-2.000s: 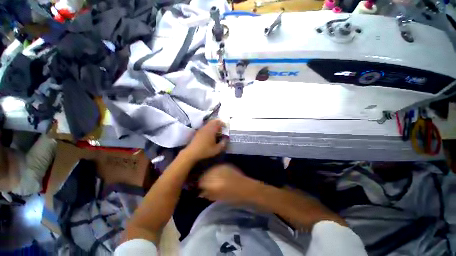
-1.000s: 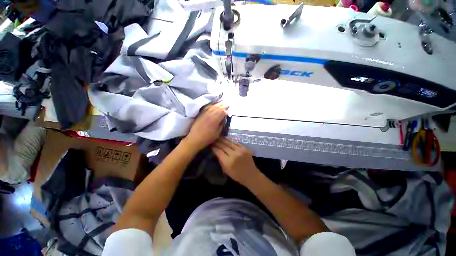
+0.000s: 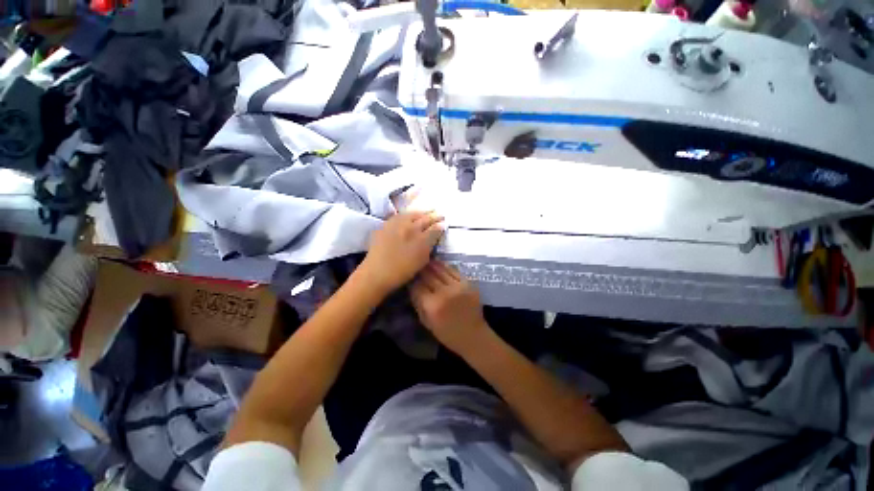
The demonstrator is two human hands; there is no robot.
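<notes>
The light grey garment with dark bands (image 3: pixel 278 216) lies bunched left of the needle. My left hand (image 3: pixel 404 247) rests on its edge at the table's front, just below the presser foot (image 3: pixel 467 173), fingers bent on the cloth. My right hand (image 3: pixel 448 299) is just below and right of it at the table edge, fingertips closed on the dark fabric edge that hangs toward the lap. The exact pinch is hidden under the fingers. The white sewing machine (image 3: pixel 565 96) stands behind, its needle area brightly lit.
Dark grey pieces (image 3: pixel 144 105) are heaped upper left. A cardboard box (image 3: pixel 225 312) with garments is lower left. A ruler strip (image 3: pixel 594 283) runs along the table edge. Orange and red scissors (image 3: pixel 837 280) hang at the right. Grey garments (image 3: pixel 747 393) lie lower right.
My right hand has come up from the blurred position below to the table edge beside my left hand. My left hand has shifted slightly down since one second ago, with the cloth edge.
</notes>
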